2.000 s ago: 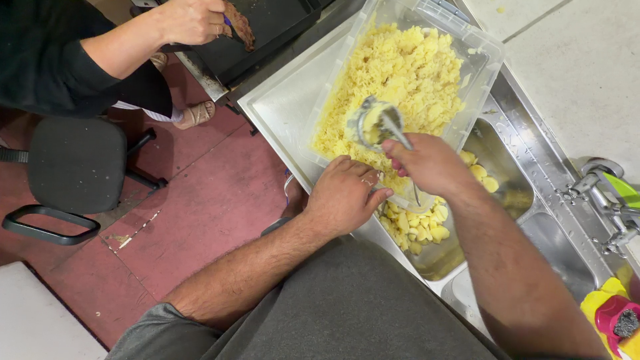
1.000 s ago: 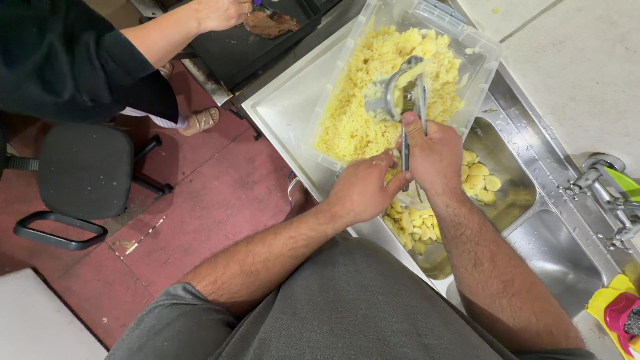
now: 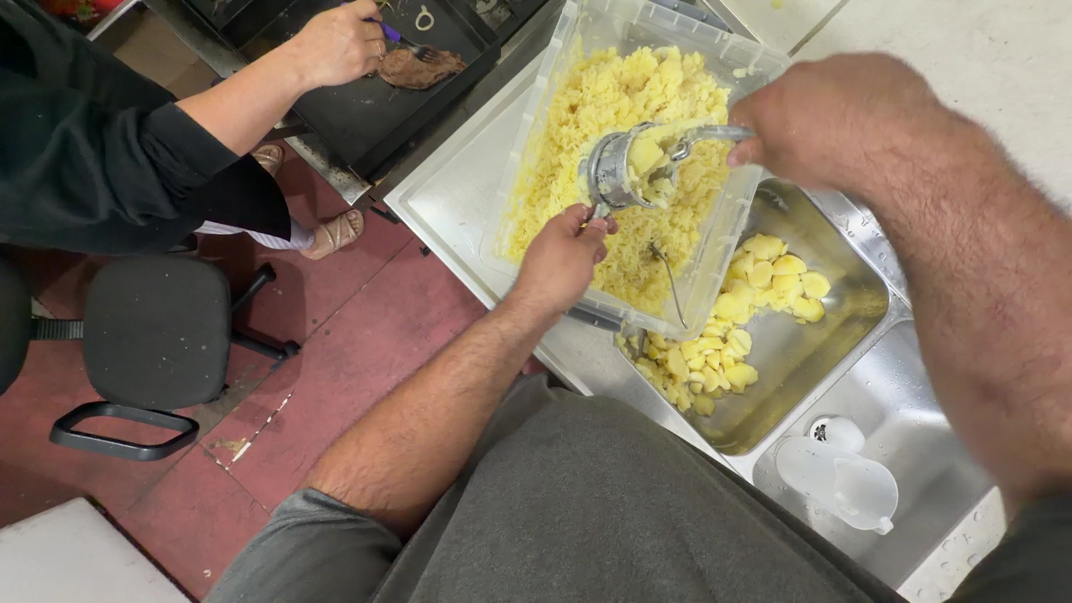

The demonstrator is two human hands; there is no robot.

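Observation:
A metal potato ricer [image 3: 615, 172] with potato in its cup is held over a clear plastic tub [image 3: 729, 243] of riced potato [image 3: 636, 84]. My left hand [image 3: 563, 255] grips one handle just below the cup. My right hand [image 3: 804, 121] has hold of the other, raised handle, so the ricer stands opened. A thin wire piece [image 3: 670, 280] lies against the near part of the tub. Sliced cooked potatoes [image 3: 729, 360] rest in a steel pan [image 3: 804, 360] beside the tub, partly under its edge.
A steel sink [image 3: 930, 419] holds a clear plastic jug [image 3: 837, 481]. At upper left, another person's hand [image 3: 343, 46] holds a fork at meat [image 3: 419, 67] in a black tray [image 3: 335, 113]. An office chair [image 3: 159, 331] stands on the red floor.
The ricer's handles have parted. My right hand has moved right and upward with one handle, away from my left hand. The jug in the sink has come into view.

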